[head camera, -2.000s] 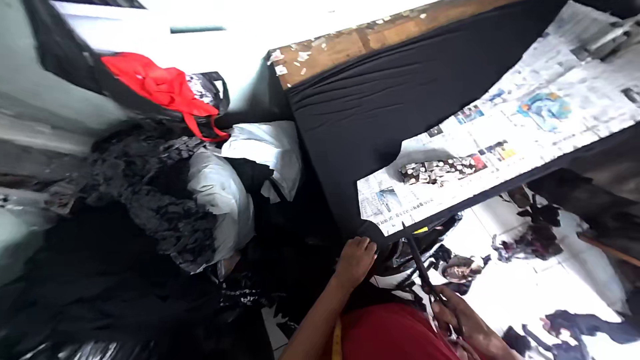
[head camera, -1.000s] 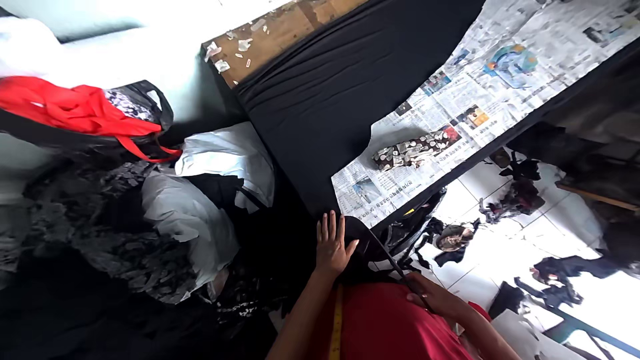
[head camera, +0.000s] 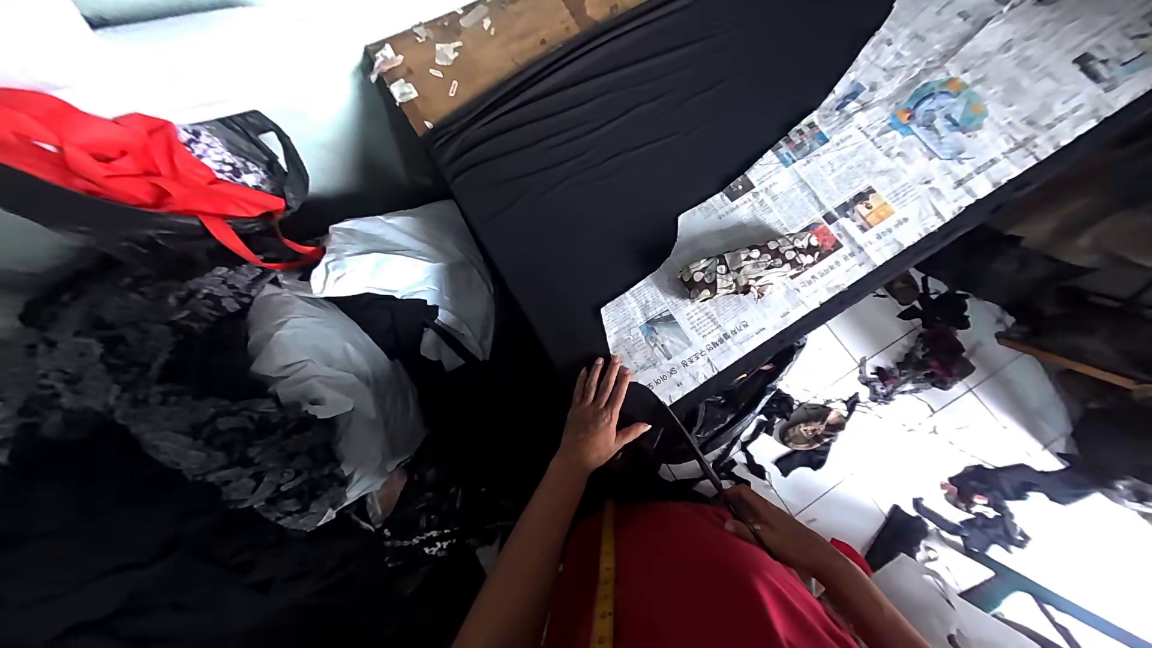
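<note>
My left hand (head camera: 598, 423) lies flat with spread fingers on black fabric (head camera: 576, 180) at the table's near corner, beside the tip of a newspaper pattern (head camera: 747, 328). My right hand (head camera: 765, 526) is closed round the handles of dark scissors (head camera: 697, 450), whose blades point up and left to the fabric edge by the paper's tip. How far the blades are apart cannot be told. On the newspaper lies a patterned, bundled cloth piece (head camera: 751, 270). A yellow tape measure (head camera: 605, 576) hangs down over my red shirt.
Left of the table are white bags (head camera: 414, 261), a heap of dark ruffled fabric (head camera: 207, 405) and a red cloth (head camera: 135, 162). A bare wooden board (head camera: 504, 54) shows at the table's far left. Fabric scraps (head camera: 810, 427) lie on the white tiled floor at right.
My left hand has gone from bent fingers at the table corner to lying flat with its fingers spread. The scissors, still in my right hand, now have their blades at the fabric edge.
</note>
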